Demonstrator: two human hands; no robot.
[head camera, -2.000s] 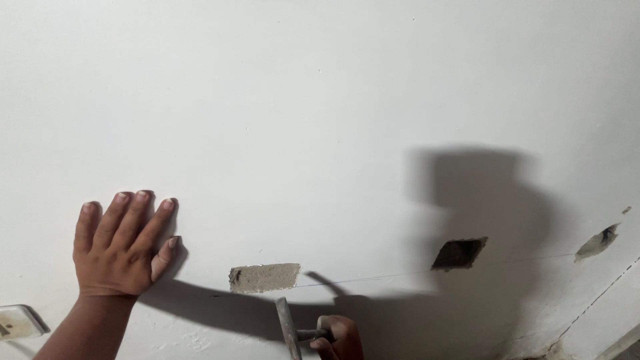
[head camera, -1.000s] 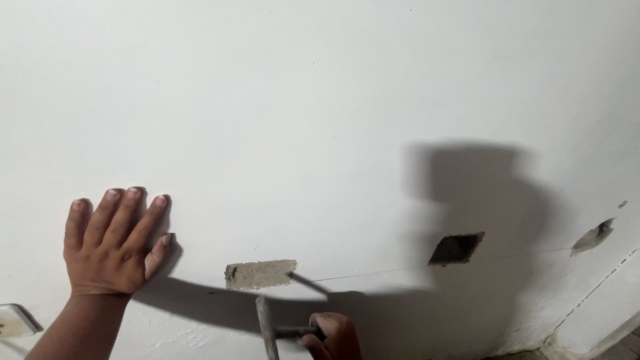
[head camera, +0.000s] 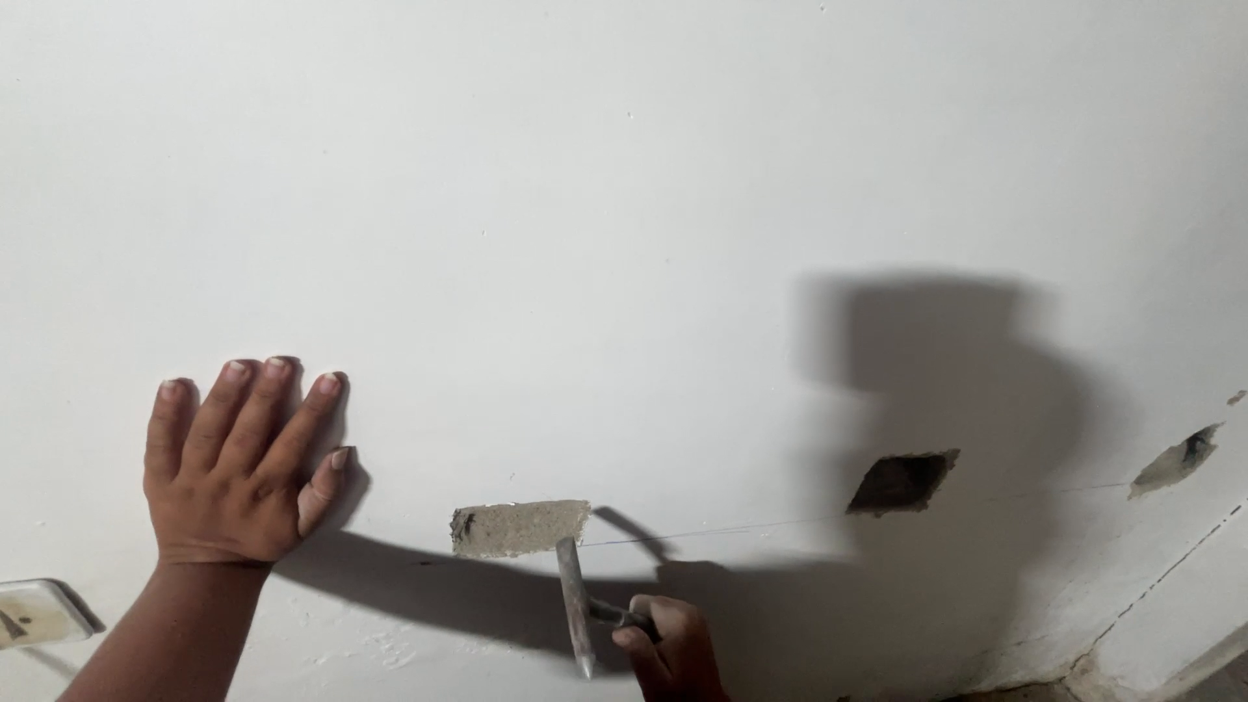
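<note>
My left hand (head camera: 229, 478) lies flat on the white wall (head camera: 585, 244) at the left, its fingers spread and nothing in it. At the bottom middle my right hand (head camera: 673, 639) grips the handle of a hammer (head camera: 575, 604) with a slim metal head, one end tapering to a point. The head's upper end is just below the right part of a shallow rectangular recess (head camera: 522, 528) with bare grey masonry inside; whether they touch, I cannot tell.
Right of the recess, a pencil-like line runs to a dark, deeper hole (head camera: 903, 483), then on towards a third cutout (head camera: 1175, 461). A stained wall plate (head camera: 44, 612) sits at the lower left. Cracked edging and a corner lie at the lower right. My shadow covers part of the wall.
The hammer has shifted and tilted in my right hand's grip, its head first moving left along the underside of the recess, then back right. My left hand stays flat on the wall.
</note>
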